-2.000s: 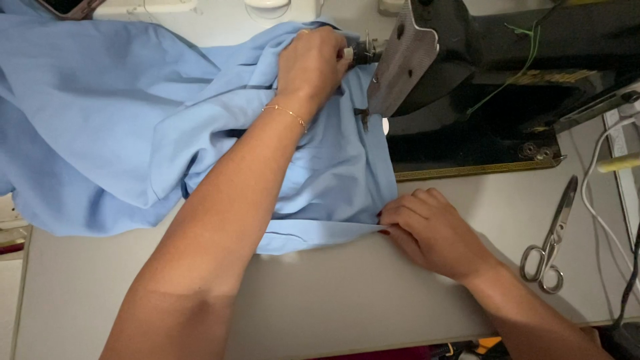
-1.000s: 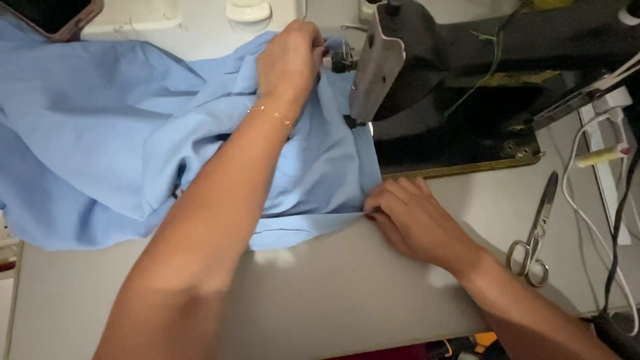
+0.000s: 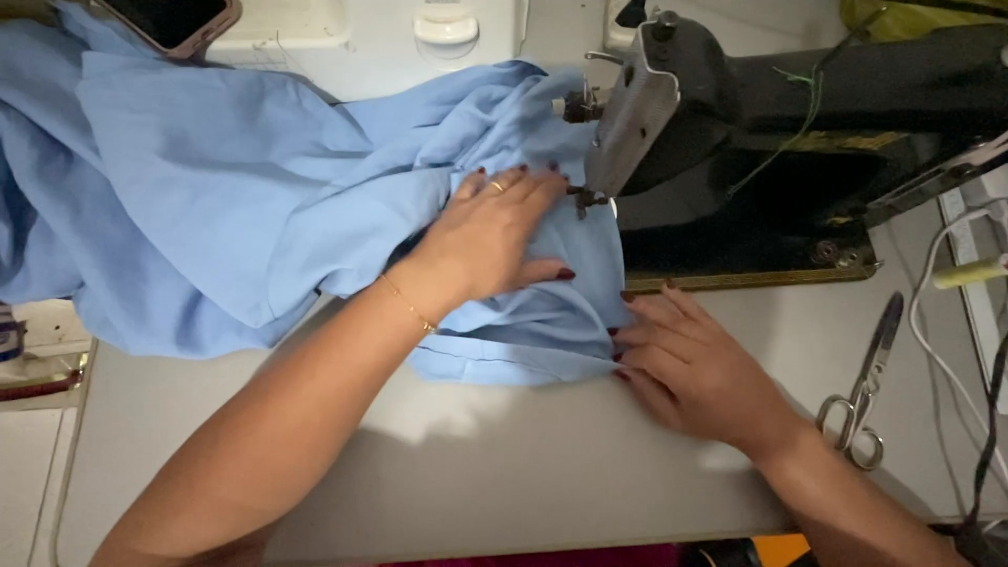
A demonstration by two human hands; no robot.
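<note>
Light blue fabric lies bunched across the table, its right edge under the presser foot of a black sewing machine. My left hand rests on the cloth, palm down with fingers spread, just left of the presser foot. At the fabric's lower right corner, beside a folded edge, my right hand has its fingertips on the cloth; whether it pinches the cloth is hard to tell. A green thread hangs over the machine's arm.
Metal scissors lie on the table right of my right hand. White cables run along the right side. A phone and a white machine are at the upper left.
My left hand has come down from the back of the machine's head onto the fabric left of the presser foot, its fingers now spread. My right hand stays by the fabric's lower right corner.
</note>
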